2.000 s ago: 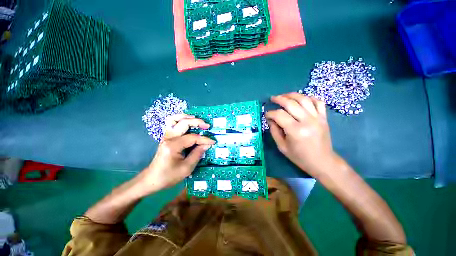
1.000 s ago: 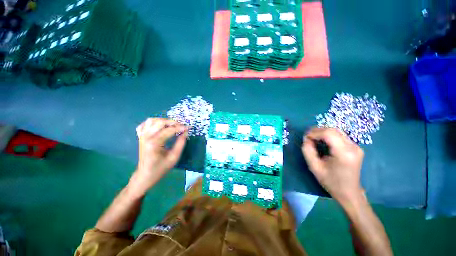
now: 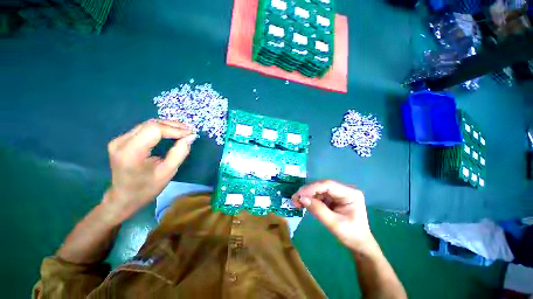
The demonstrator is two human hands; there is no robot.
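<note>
A green circuit board panel [image 3: 263,160] with rows of white rectangles lies in front of my body. My left hand [image 3: 153,153] is at the lower edge of the left component pile [image 3: 190,105], thumb and fingertips nearly together; a tiny pale bit seems to show at the tips. My right hand [image 3: 330,211] is at the panel's lower right corner, with thumb and index fingertip together over a white rectangle. Whether it holds a component is too small to tell. The right component pile [image 3: 357,133] lies beyond my right hand.
A panel stack [image 3: 297,41] sits on a red mat [image 3: 336,76] beyond the panel. A blue bin [image 3: 433,120] stands at right, beside another panel stack [image 3: 473,153]. Clear plastic bags [image 3: 456,35] lie at upper right. Part of a large panel stack [image 3: 96,11] shows at upper left.
The view has turned to the right. My left hand went from over the panel to the left pile. My right hand moved from beside the right pile to the panel's lower right corner.
</note>
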